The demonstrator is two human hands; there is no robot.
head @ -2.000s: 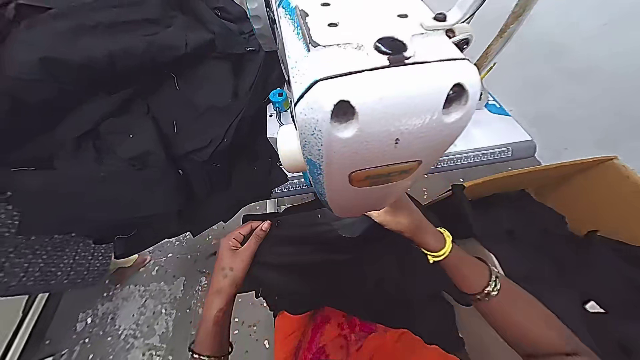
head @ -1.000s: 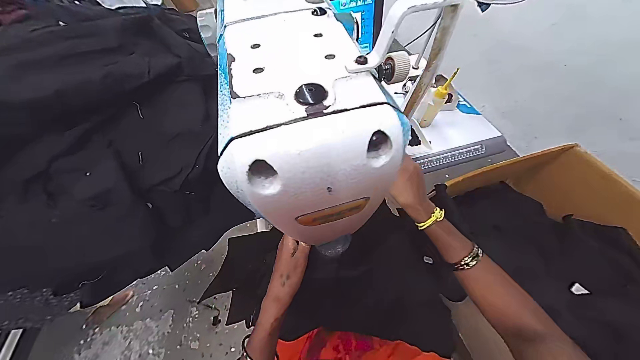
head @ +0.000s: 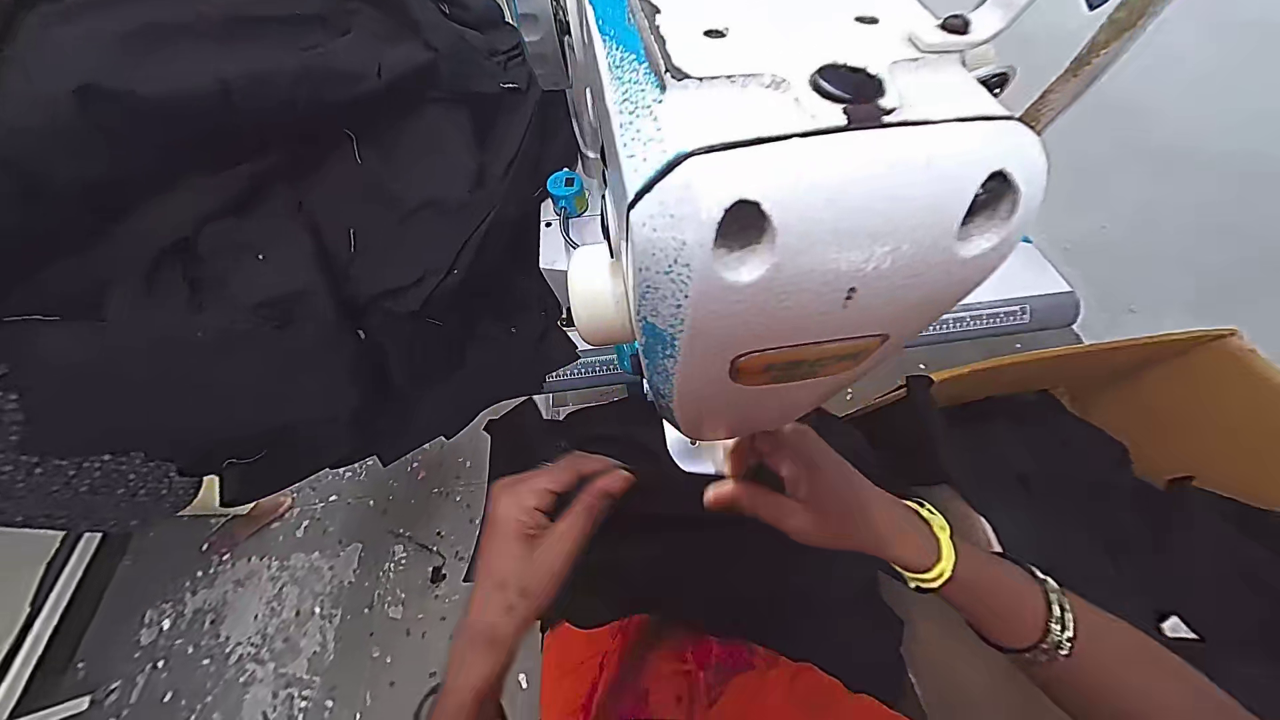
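A white sewing machine head [head: 830,270], speckled blue along its side, fills the upper middle. Under it a black cloth piece [head: 660,550] spreads over the machine's front and my lap. My left hand [head: 545,530] is on or just above the cloth's left part, its thumb and forefinger near each other; whether they pinch cloth I cannot tell. Beside the machine's presser area, my right hand [head: 790,490] has thumb and fingers curled apart, with a yellow band on the wrist. The needle is hidden behind the machine head.
A large pile of black fabric [head: 260,220] lies at the left. At the right stands an open cardboard box [head: 1170,390] beside more black cloth [head: 1060,500]. A person's bare foot [head: 250,522] shows on the scrap-strewn floor [head: 250,620].
My left hand, partly under the machine head a second ago, is now farther left and in full view. My right hand is now in front of the machine head, near its lower end. The view has shifted.
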